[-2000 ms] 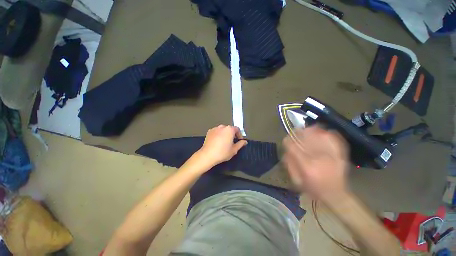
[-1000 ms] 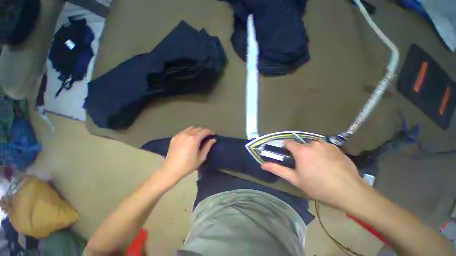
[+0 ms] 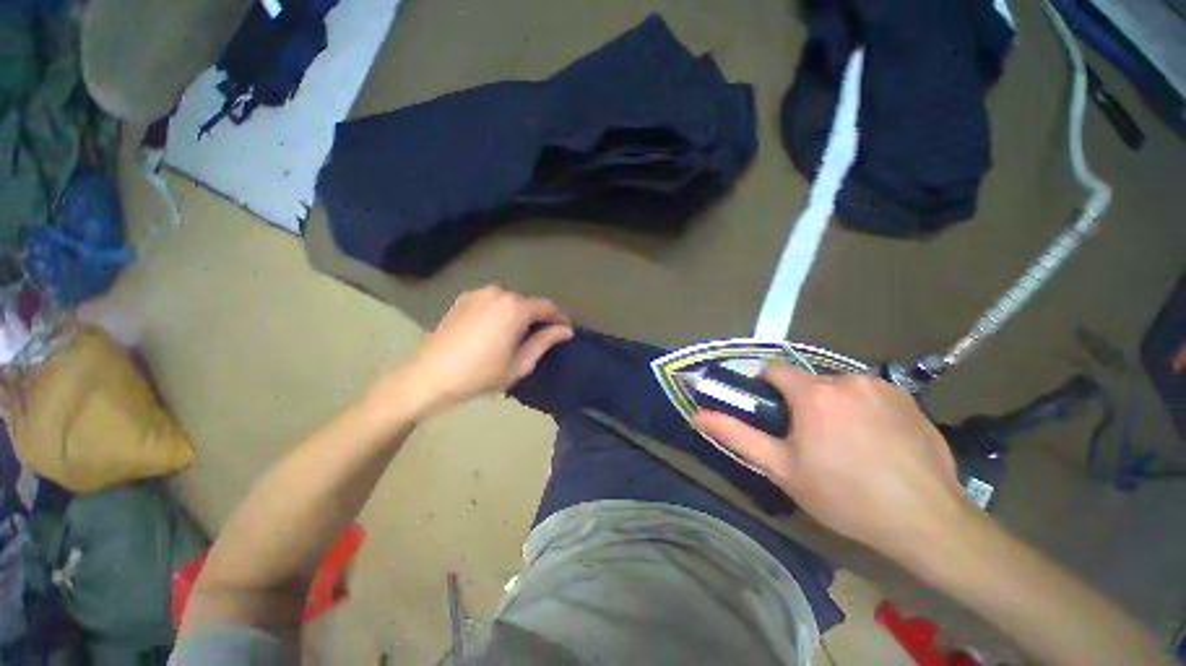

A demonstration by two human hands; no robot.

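Observation:
A narrow navy fabric piece [image 3: 611,373] lies at the table edge nearest my body. My left hand [image 3: 488,341] holds its left end between thumb and fingers. My right hand [image 3: 845,436] is closed on the handle of the steam iron [image 3: 739,396], whose pointed soleplate faces left and rests on the piece's right part. The white strip [image 3: 813,221] runs from the iron's upper edge toward the back; its near end is hidden by the iron. The piece's right end is partly hidden under the iron and my right hand.
A thick navy pile [image 3: 520,156] lies left of the strip, and a looser navy heap [image 3: 910,130] lies at the upper right. A pale steam hose [image 3: 1041,267] curves behind the iron. A white board [image 3: 267,143] with dark scraps is at upper left. A mustard bundle [image 3: 98,410] lies at far left.
The view has shifted, so the table things sit further right. Since the oldest frame my right hand has taken the iron and set it on the piece. My left hand has moved to the piece's left part.

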